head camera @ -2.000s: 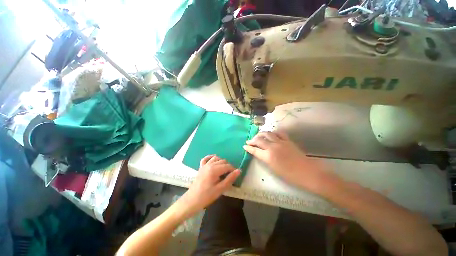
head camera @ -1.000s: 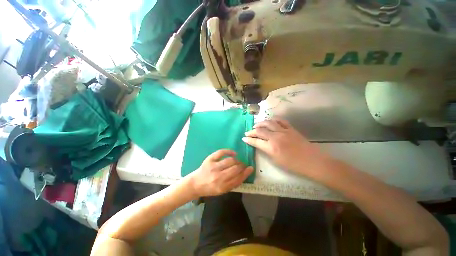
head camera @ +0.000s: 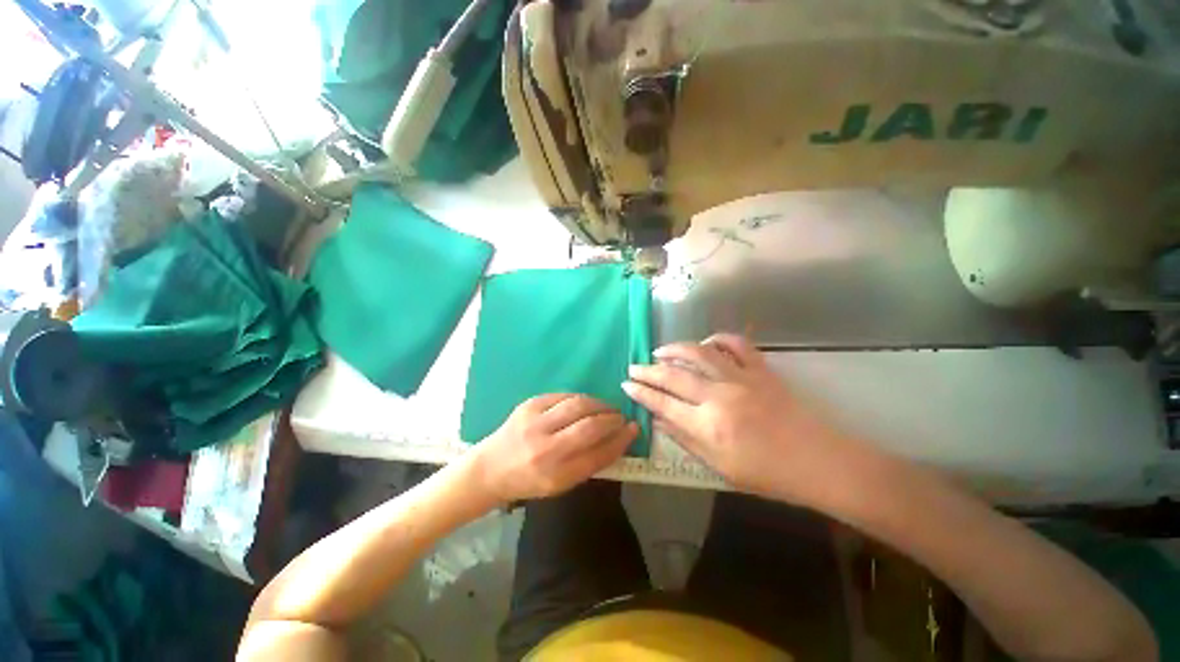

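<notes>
A green square fabric piece (head camera: 544, 343) lies flat on the white machine table, its upper right corner under the needle area (head camera: 647, 263) of the beige sewing machine (head camera: 776, 117). A narrow folded hem (head camera: 639, 323) runs down its right edge. My left hand (head camera: 557, 446) rests on the piece's near right part, fingers curled at the hem. My right hand (head camera: 712, 401) lies to the right, its fingertips pressing on the hem. The presser foot is too small and blurred to make out. Another green piece (head camera: 395, 291) lies flat to the left.
A layered green fabric pile (head camera: 194, 336) lies at the far left, by a dark round machine part (head camera: 52, 362). A green cloth heap (head camera: 479, 117) hangs behind. An off-white lamp (head camera: 419, 114) stands left of the machine head. The white table's marked front edge (head camera: 673, 472) is near my hands.
My right hand has moved down the hem, nearer to my left hand. The hem now lies straighter below the needle. The view has shifted, so the machine sits higher in the picture.
</notes>
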